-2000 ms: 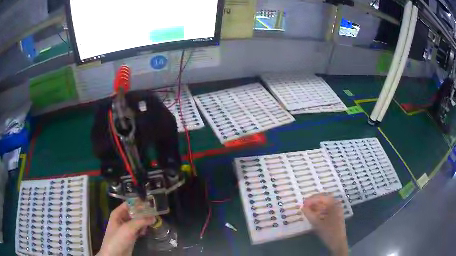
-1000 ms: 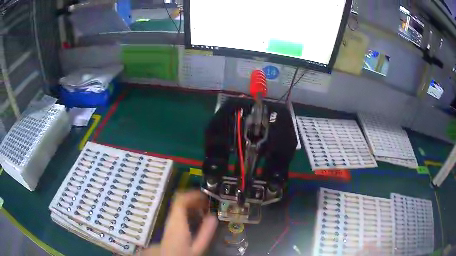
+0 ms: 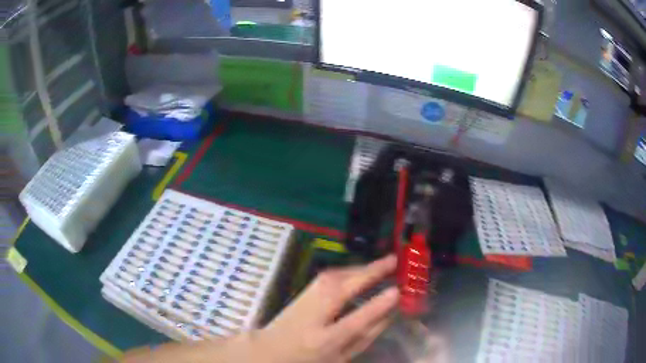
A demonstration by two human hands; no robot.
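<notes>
The toggle clamp's red ribbed handle (image 3: 414,276) lies lowered toward me, at the front of the black test fixture (image 3: 372,205). My left hand (image 3: 336,305) reaches in from the lower left. Its fingers are stretched and apart, with the tips at the left side of the handle and not wrapped around it. A blurred, pale shape below the handle looks like part of my right hand (image 3: 431,346); its fingers cannot be made out. The fixture nest and any part in it are hidden or blurred.
A stacked parts tray (image 3: 205,262) stands left of the fixture, with a tall tray stack (image 3: 85,184) and blue bin (image 3: 166,124) beyond. More trays lie to the right (image 3: 531,322) and rear right (image 3: 517,216). A monitor (image 3: 425,42) hangs behind.
The red handle has swung from upright down toward me. My left hand has moved from the nest's left side to the handle. The view has turned left.
</notes>
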